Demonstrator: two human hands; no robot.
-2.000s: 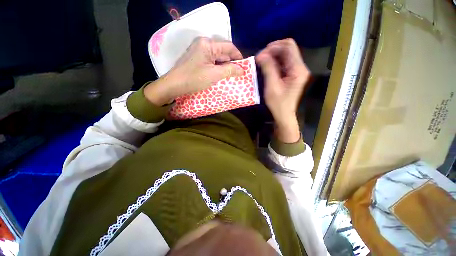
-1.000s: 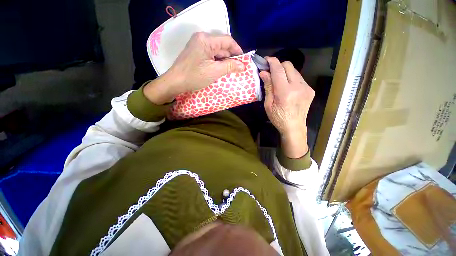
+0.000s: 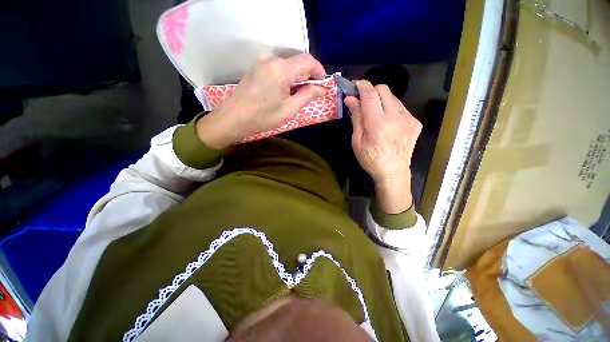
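Note:
A pot holder with a white face, a pink patch at its upper left and a folded part in red-pink pebble print lies over the lap. My left hand grips the printed part near its right end, thumb on the print. My right hand holds small grey thread snips, mostly hidden in the fingers. The blades are at the upper right corner of the printed part, by its white edging. Whether they touch a thread cannot be told.
Brown taped cardboard stands at the right beside a pale edge strip. A grey-white marbled cloth with an orange-brown patch lies at the lower right. Blue material is at the top, and more blue is at the left.
The snips came into view in my right hand after the first frame. The white face has shifted left and up, its pink-red loop has left view, and the printed part now shows as a narrower strip.

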